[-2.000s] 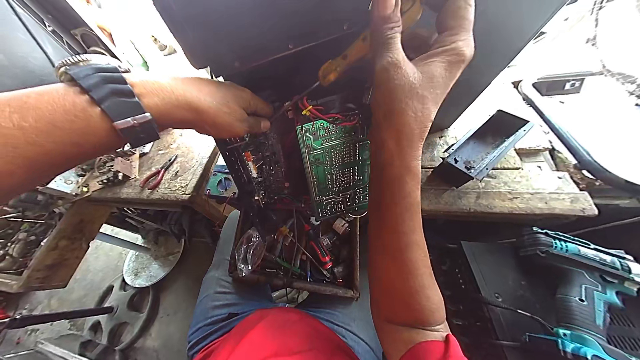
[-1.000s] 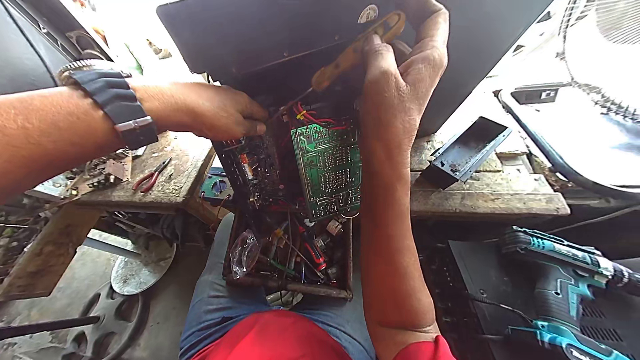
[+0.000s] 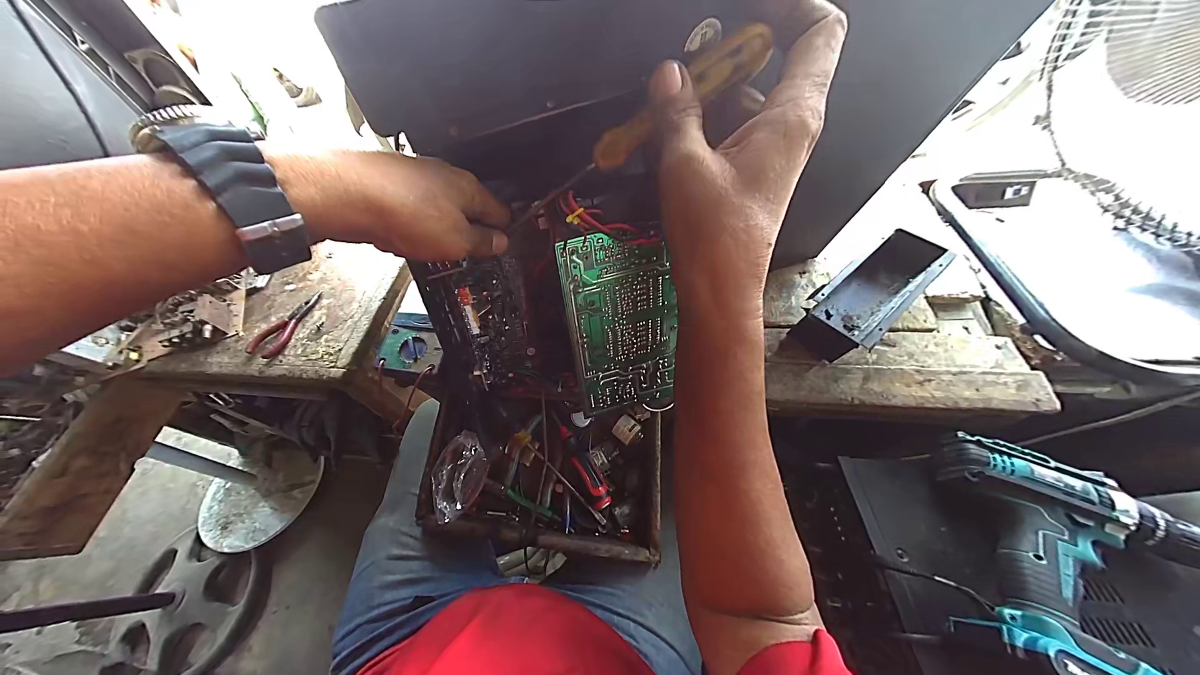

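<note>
My right hand [image 3: 741, 159] holds a screwdriver [image 3: 698, 89] by its yellow handle, in front of a dark cabinet panel [image 3: 525, 66]. The shaft slants down left to my left hand [image 3: 431, 206], whose fingertips are beside the tip. What they pinch, if anything, is hidden. Below the left hand is a dark assembly with electronic parts [image 3: 483, 319]. A green circuit board [image 3: 619, 323] with rows of solder joints hangs right of it, below red wires [image 3: 591, 220] bound by a yellow tie. My right forearm covers its right edge.
A wooden toolbox [image 3: 600, 548] with assorted tools rests on my lap. Red-handled pliers [image 3: 284, 328] lie on the left bench, near a multimeter [image 3: 410, 349]. On the right bench stands an open black metal box [image 3: 877, 291]. A teal cordless drill [image 3: 1050, 544] lies at lower right.
The screwdriver handle in my right hand has swung down from its position two seconds ago and is more fully visible. My left hand has stayed near the screwdriver's tip. The view has shifted slightly.
</note>
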